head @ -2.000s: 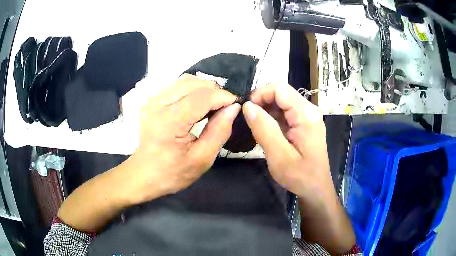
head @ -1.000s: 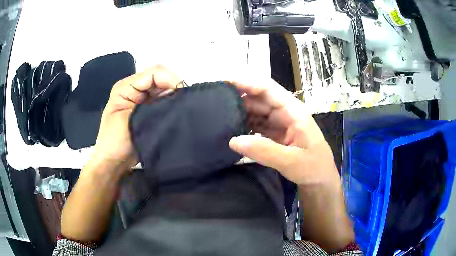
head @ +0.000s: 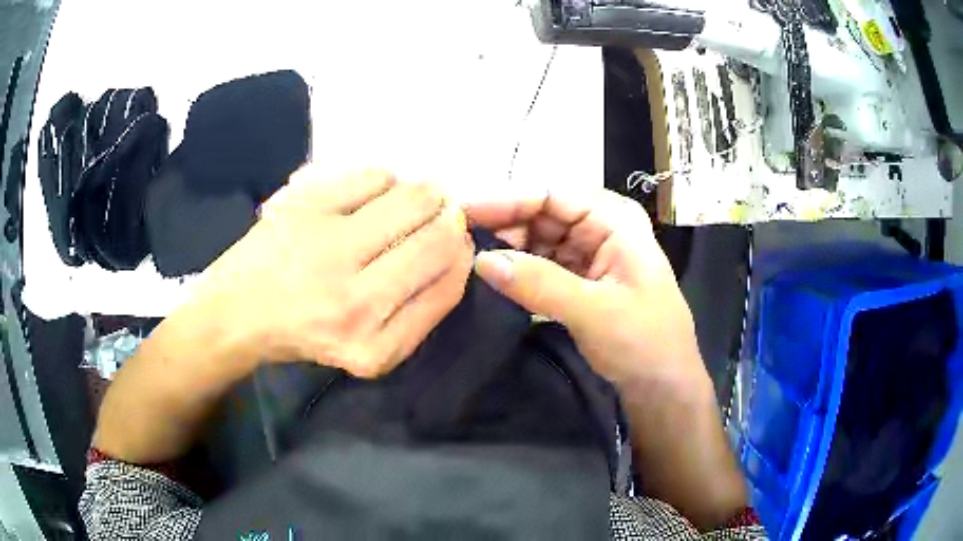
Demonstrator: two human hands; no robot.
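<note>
A black part-sewn piece (head: 488, 306) is held in both hands at the table's front edge, in front of the dark apron. My left hand (head: 359, 264) lies over it with the back of the hand up and hides much of it. My right hand (head: 581, 275) pinches its upper edge between thumb and fingers, close beside the left fingertips. The piece blends into the apron, so its lower outline cannot be told. A thin dark thread (head: 531, 111) lies on the white table above the hands.
Flat black panels (head: 248, 132) and a stack of sewn black pieces with white edge lines (head: 116, 174) lie at left on the white table (head: 422, 63). The dark machine arm (head: 623, 23) juts in at top. Thin metal strips (head: 702, 111) lie right. A blue crate (head: 803, 359) stands lower right.
The black piece was spread flat facing the camera a second ago; now it is lower, bunched and mostly covered. My left hand has moved right across it, close to my right fingertips.
</note>
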